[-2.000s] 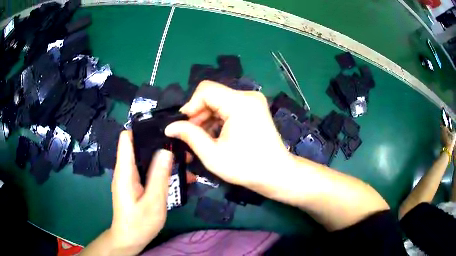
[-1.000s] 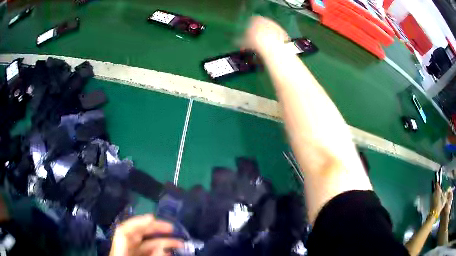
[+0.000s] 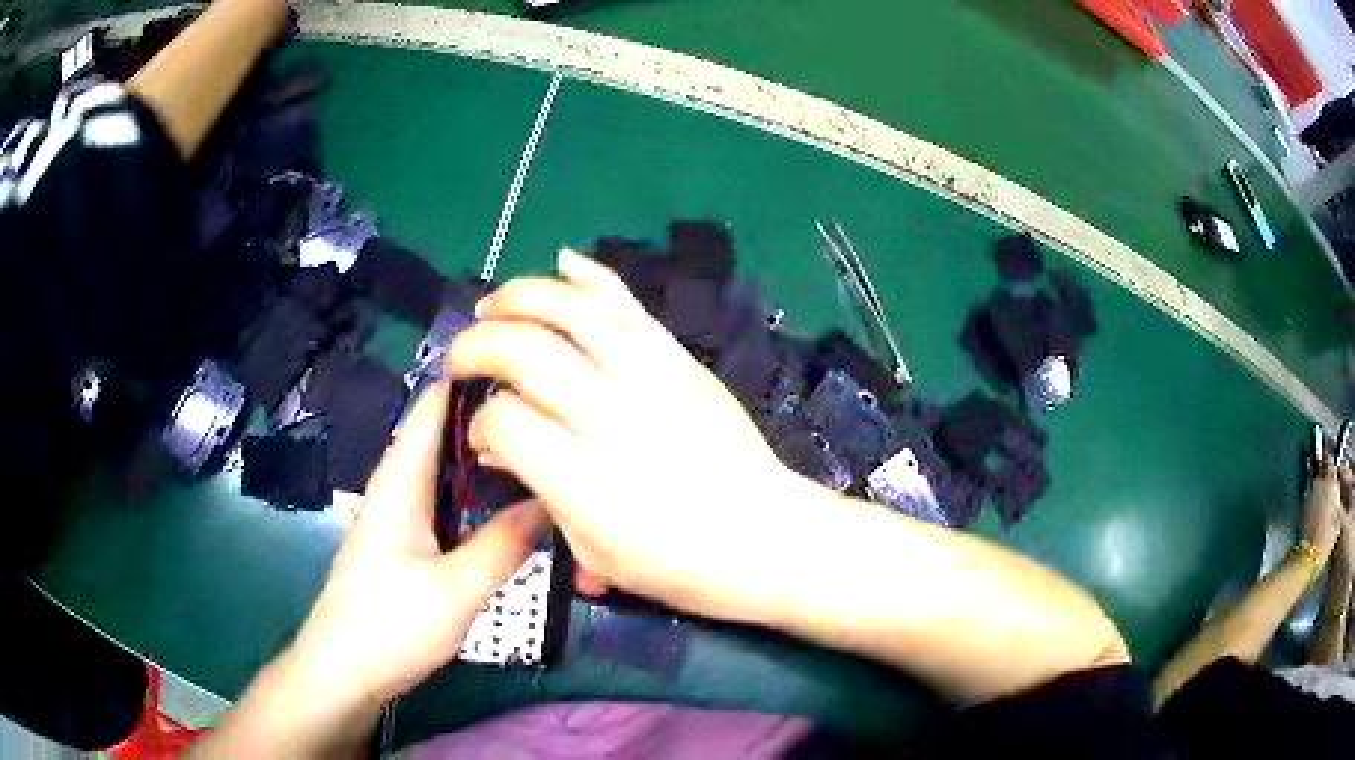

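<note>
A black phone body (image 3: pixel 559 601) is held upright over the near bench. Its white keypad board with dark dots (image 3: pixel 510 612) shows at the lower end, and red wires show at its upper left. My left hand (image 3: pixel 401 572) grips its left side, thumb across the middle. My right hand (image 3: pixel 617 423) covers the upper and right part, fingers curled over it; whether they hold a cover is hidden. Loose black inner covers (image 3: pixel 847 408) lie heaped behind and to the right. Open tweezers (image 3: pixel 865 302) lie beyond them.
Another person's arm (image 3: pixel 216 74) reaches over the left heap. A small pile of black pieces (image 3: pixel 1025 327) lies right. A pale strip (image 3: pixel 892 144) crosses the bench, with dark phones (image 3: pixel 1211 226) beyond. Another person's hands (image 3: pixel 1320 512) are at the right edge. Red trays (image 3: pixel 1137 23) are top right.
My right hand has come back from the phones beyond the strip to the phone body now in my left hand. The view has tilted down. Another person's arm has entered from the left.
</note>
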